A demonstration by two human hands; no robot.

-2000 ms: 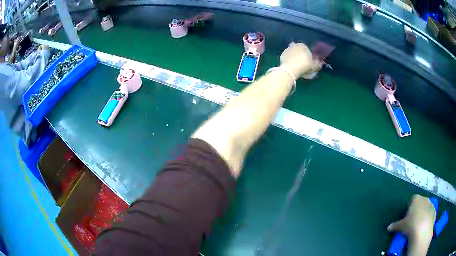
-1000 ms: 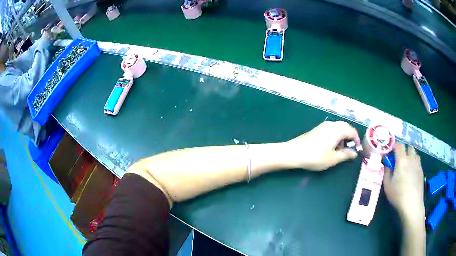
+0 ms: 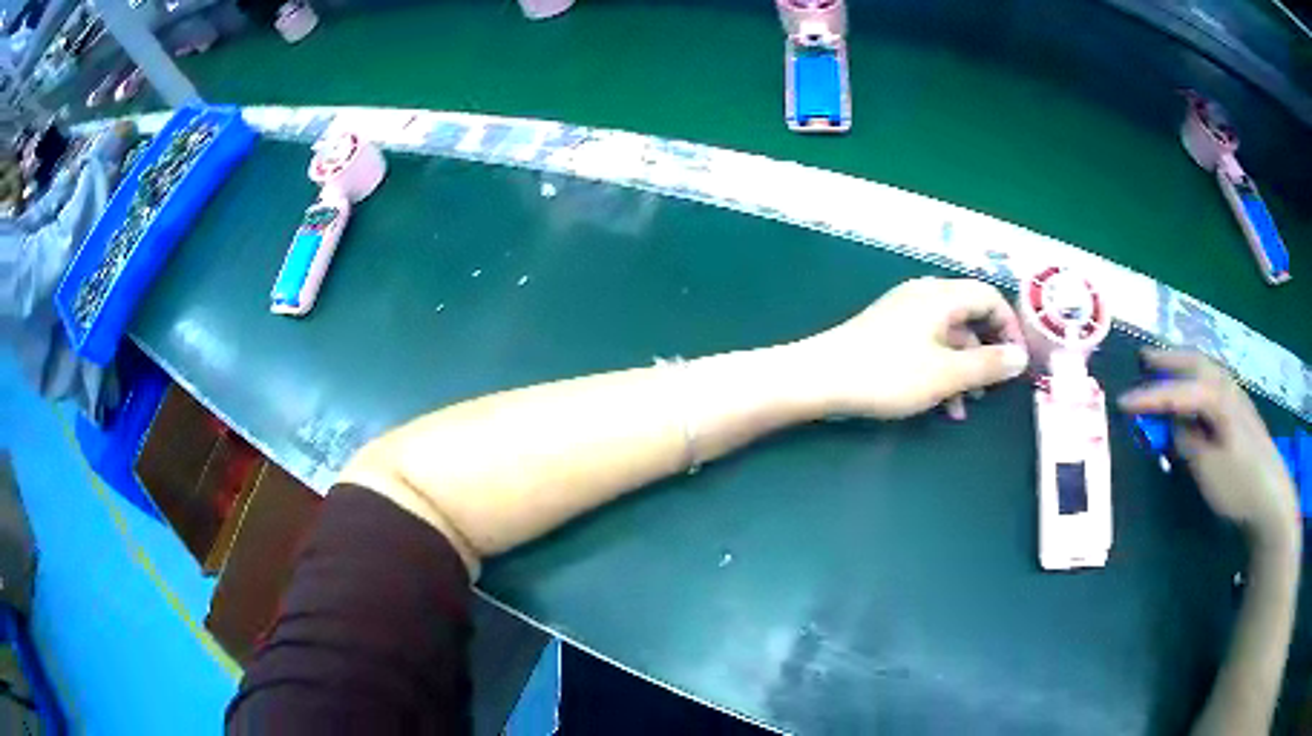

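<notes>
A pink handheld fan (image 3: 1072, 446) lies on the green bench with its dark display window facing up and its round head away from me. My left hand (image 3: 950, 345) is beside the fan head, thumb and fingers curled together at its left edge; whether it grips anything is unclear. My right hand (image 3: 1209, 417) is just right of the fan, slightly blurred, with its fingers over a blue battery pack (image 3: 1155, 436). Whether the fingers hold the pack cannot be told. The fan's open side is hidden.
Another pink fan (image 3: 314, 230) with a blue pack lies at the bench's left. More fans (image 3: 817, 84) are on the conveyor behind the whitish strip (image 3: 691, 173). A blue parts bin (image 3: 151, 230) and a person's grey sleeve are far left. Blue packs (image 3: 1304, 467) are at the right edge.
Since two seconds ago my left hand has come back from the conveyor, and a pink fan now lies between my hands. In the last second my right hand's fingers have bent over the blue pack.
</notes>
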